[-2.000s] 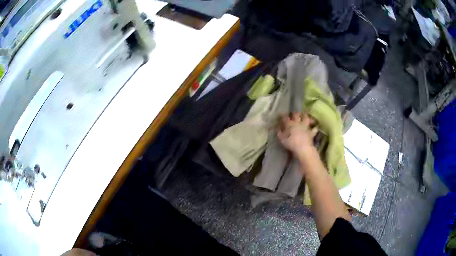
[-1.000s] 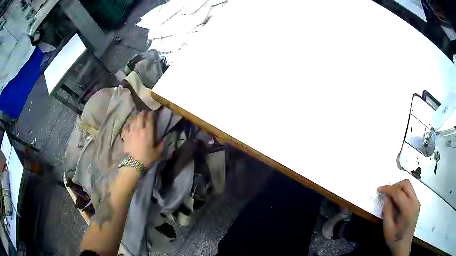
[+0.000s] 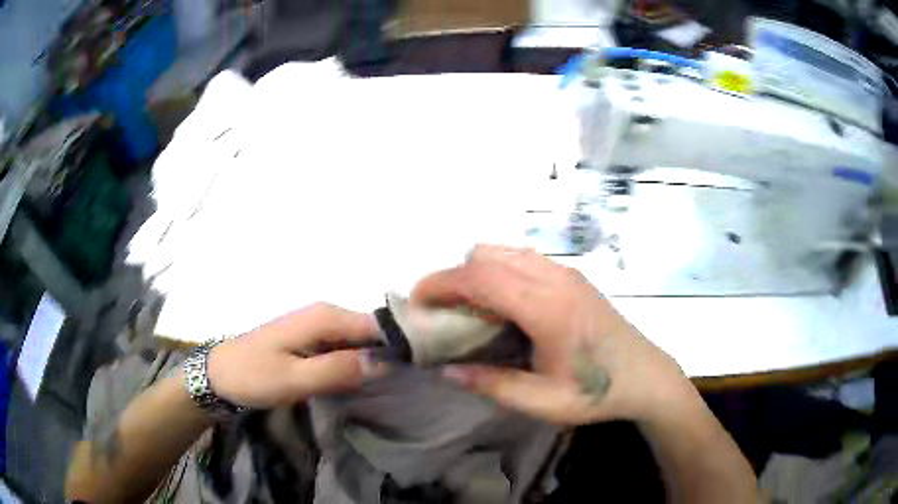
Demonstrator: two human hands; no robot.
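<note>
A taupe garment panel [image 3: 414,423] hangs over the table's front edge into my lap, its upper end held up between my hands. A beige piece [image 3: 448,335] with a dark brown edge shows at that end. My left hand [image 3: 305,359], with a metal watch on the wrist, pinches the cloth from the left. My right hand [image 3: 532,335] grips it from the right, fingers curled over the beige piece. The fingertips are blurred and partly hidden by cloth.
The white sewing machine [image 3: 709,197] stands on the table [image 3: 650,335] at the right. Overexposed white cloth [image 3: 226,148] lies at the table's left end. More taupe and dark cloth [image 3: 128,379] is heaped below the left front edge. A blue thing [image 3: 128,94] is at back left.
The view has turned from the floor heaps to the table. My left hand has come up from the left heap, and both hands now hold a taupe panel at the table's front.
</note>
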